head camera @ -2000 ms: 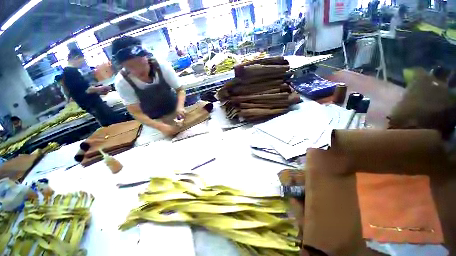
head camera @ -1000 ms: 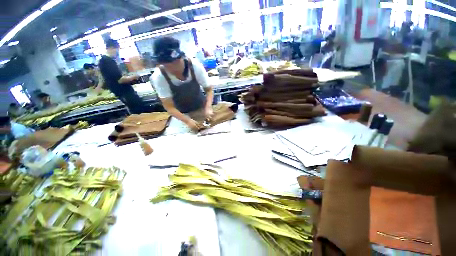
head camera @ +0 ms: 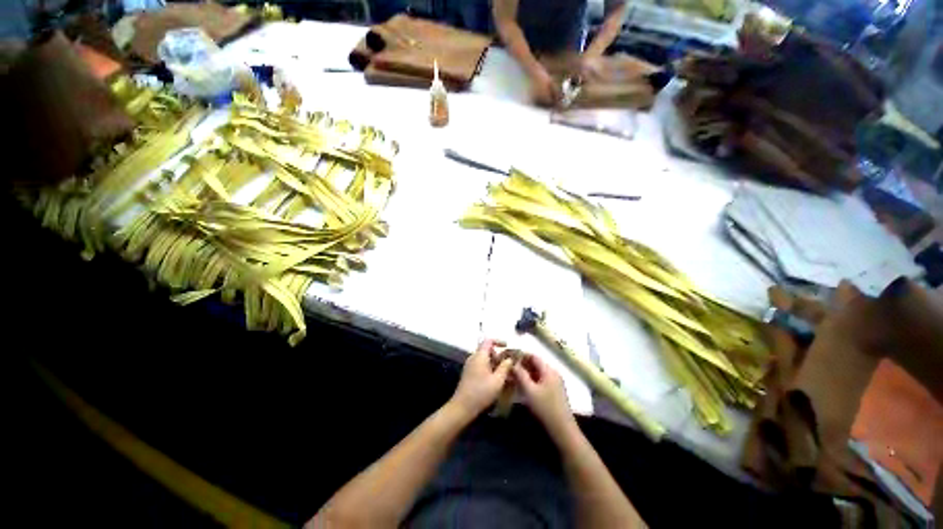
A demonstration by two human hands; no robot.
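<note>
My left hand (head camera: 482, 378) and my right hand (head camera: 542, 386) are close together at the table's front edge. Their fingertips pinch a short end of a strap (head camera: 509, 359); its detail is small and blurred. A hammer with a small dark head (head camera: 529, 320) and a long pale handle (head camera: 605, 387) lies on the table just right of my hands. A loose bundle of yellow-green straps (head camera: 641, 279) lies beyond the hammer. The pale work board (head camera: 517, 279) lies partly under my hands.
A tangled strap pile (head camera: 269, 196) covers the left side. An orange-tan bottle (head camera: 438, 101) stands at the far side. Brown panels (head camera: 429, 52) lie beyond it, beside a person's hands. More brown panels (head camera: 817, 382), an orange piece (head camera: 894, 424) and white sheets (head camera: 827, 232) are at right.
The view has tilted down towards the table edge. Both my hands, the strap end in them and the whole hammer now show; earlier no hands were in view.
</note>
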